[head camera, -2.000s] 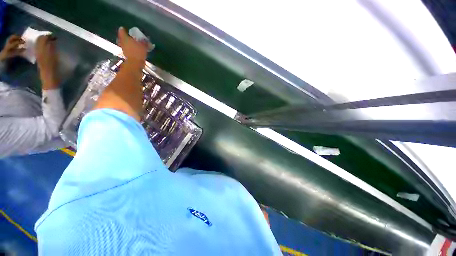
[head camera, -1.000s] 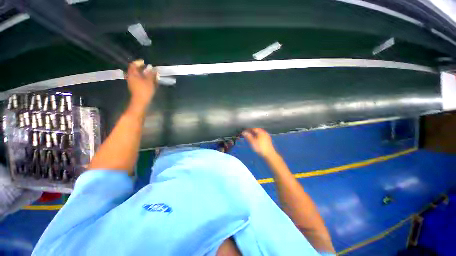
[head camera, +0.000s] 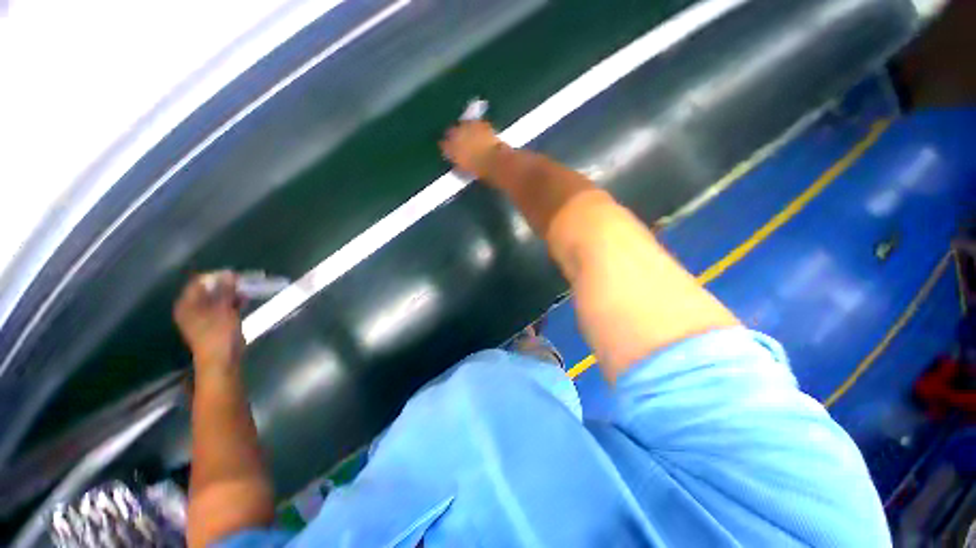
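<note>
My left hand (head camera: 212, 321) is over the green conveyor belt (head camera: 353, 171) at the left, with its fingers closed on a bagged metal part (head camera: 262, 285) that sticks out to the right; whether it holds more than one is unclear. My right hand (head camera: 471, 148) reaches across the pale rail in the upper middle. Its fingertips are on another small bagged metal part (head camera: 474, 109), partly hidden by the fingers and blurred.
A clear tray of shiny metal parts (head camera: 107, 519) is cut off at the bottom left. A pale lengthwise rail (head camera: 401, 217) runs along the belt. A white sheet (head camera: 107, 96) lies beyond it. Blue floor with yellow lines and a red object (head camera: 947, 387) are at the right.
The view has turned and moved along the belt. My right hand has come up from the belt's near edge onto the belt. My left hand still holds a bagged part. The tray now shows only at the corner.
</note>
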